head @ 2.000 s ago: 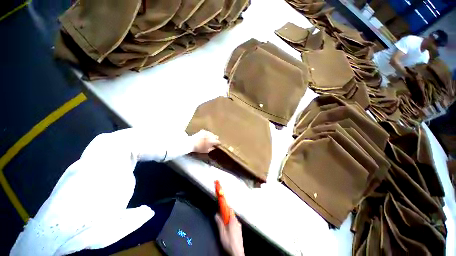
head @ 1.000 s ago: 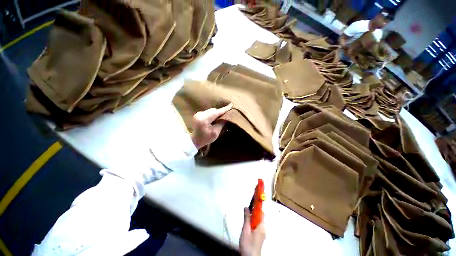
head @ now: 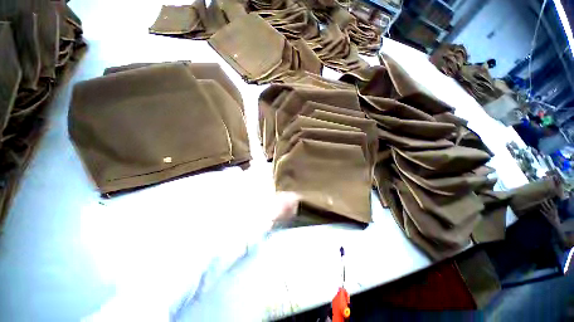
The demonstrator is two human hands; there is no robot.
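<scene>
My left hand (head: 286, 209), blurred and in a white sleeve, is at the left hem corner of the front brown pouch (head: 324, 179) in the middle stack. Its fingers seem to pinch the corner, and the hem gapes dark beside them. A pale dot shows near that hem. The orange-red lighter-like tool (head: 340, 305) points up at the bottom edge, its thin metal nose and dark tip showing. My right hand is out of the picture. Another pouch (head: 148, 126) lies flat on a small pile to the left, hem towards me.
Fanned brown stacks stand at the far left (head: 38, 69) and right (head: 428, 157) of the white table (head: 189, 233). More pouches (head: 248, 47) lie at the far end. Beyond the right edge are other brown pieces, a dark-clothed person's hand (head: 551, 210) and shelves.
My left hand has let go of the earlier pouch, which now lies on the left pile, and has moved to the middle stack. The view has swung right. My right hand has left the picture.
</scene>
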